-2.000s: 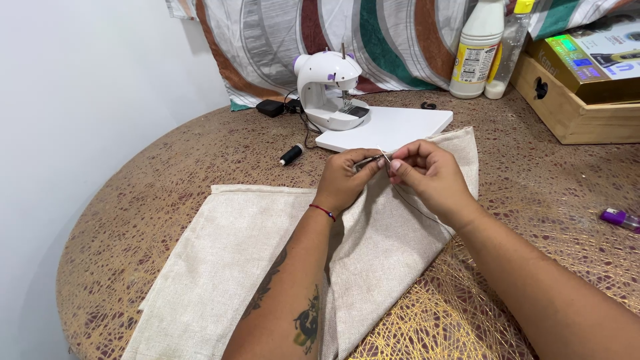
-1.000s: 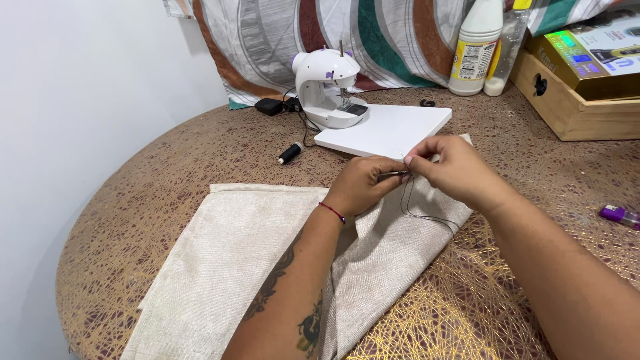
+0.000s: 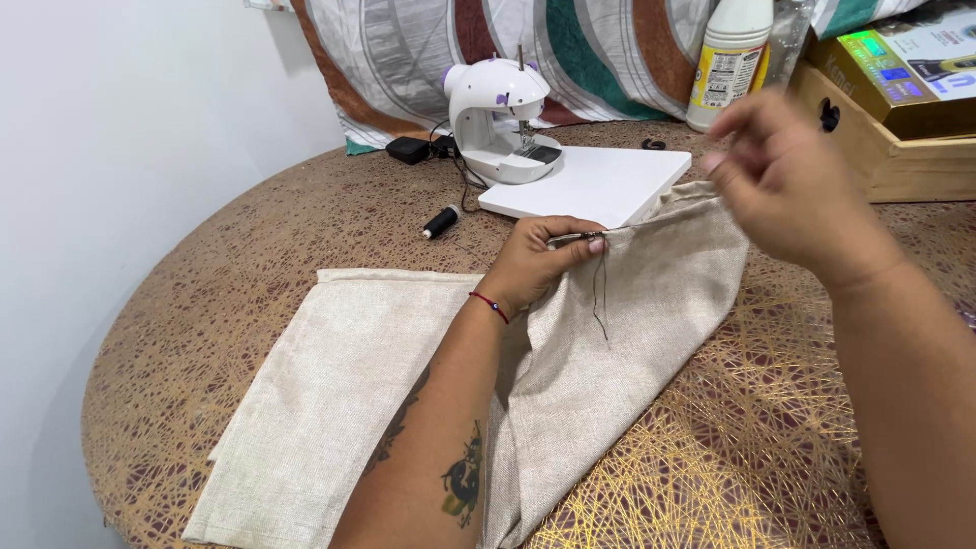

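Observation:
Between the thumb and fingers of my left hand are the hemmed edge of a beige cloth and a small metal tool, perhaps thread snips, partly hidden by the fingers. A dark thread hangs in a loose loop from the pinched edge over the cloth. My right hand, blurred, is raised above the cloth's right corner with its fingers curled; whether it pinches a thread or needle cannot be told. The cloth lies folded across the table under my left forearm.
A white mini sewing machine stands at the back beside its white extension board. A black thread spool lies left of the board. A white bottle and a wooden crate with a box in it are at the back right of the round table.
My right hand has moved away from my left hand, up and to the right. My left hand stays at the cloth edge with the metal tool.

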